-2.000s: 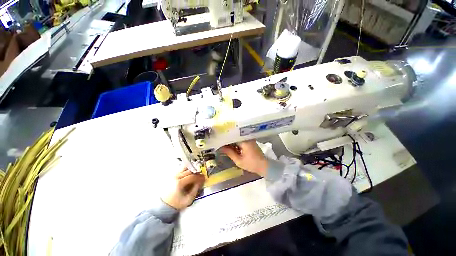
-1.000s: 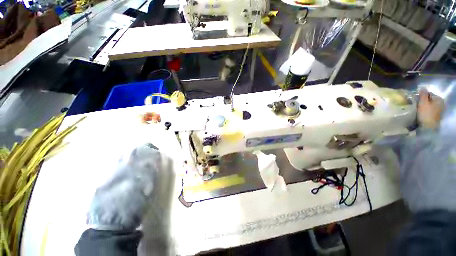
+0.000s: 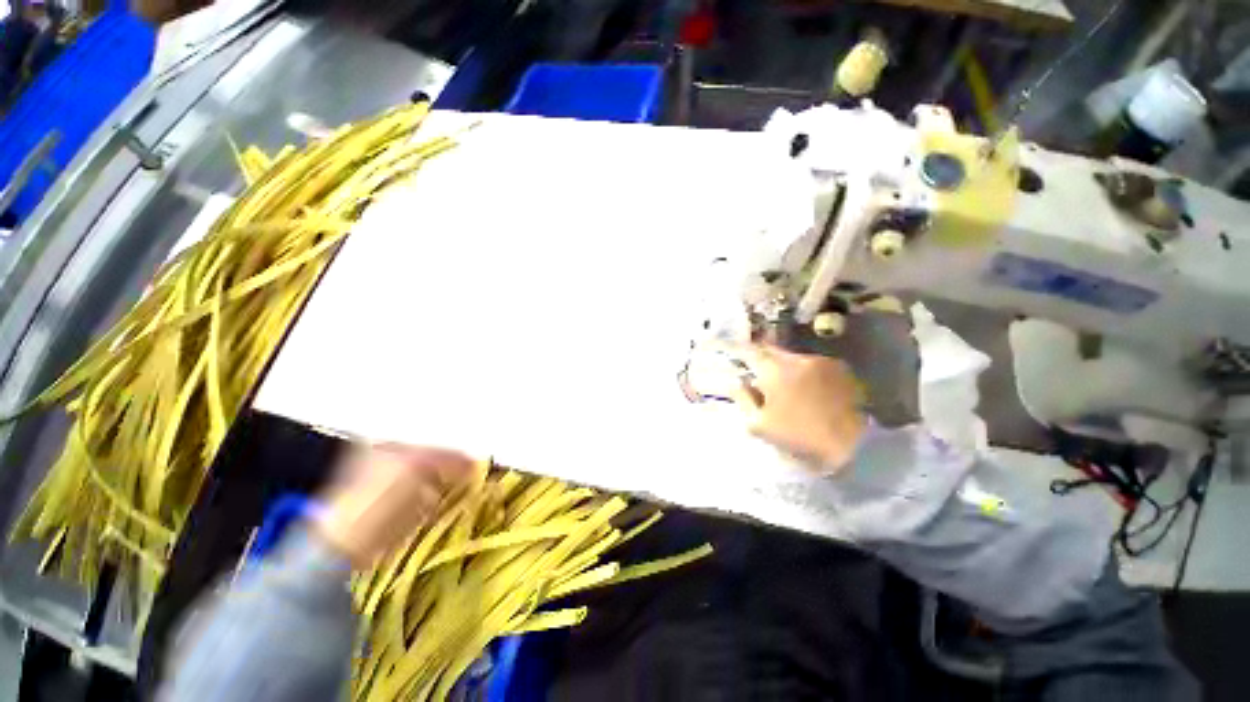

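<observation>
My left hand [image 3: 391, 501], blurred, is at the front edge of the white tabletop, against a bundle of yellow strips [image 3: 466, 590] hanging below that edge. I cannot tell whether its fingers grip a strip. My right hand [image 3: 809, 405] is beside the needle area at the left end of the white sewing machine [image 3: 1069, 268]. Its fingers are bent near the presser foot [image 3: 775, 309]; whether they hold anything is hidden. The hand covers part of the machine bed.
A large heap of yellow strips [image 3: 206, 322] lies left of the white tabletop [image 3: 548, 274], over a grey metal surface. A blue bin [image 3: 587, 92] stands behind the table. A white scrap [image 3: 949, 370] is under the arm. Dark cords [image 3: 1152, 507] lie at the right.
The view has turned left and down. My right hand has moved from the handwheel to the needle area. My left hand has come to the strips at the table's front edge.
</observation>
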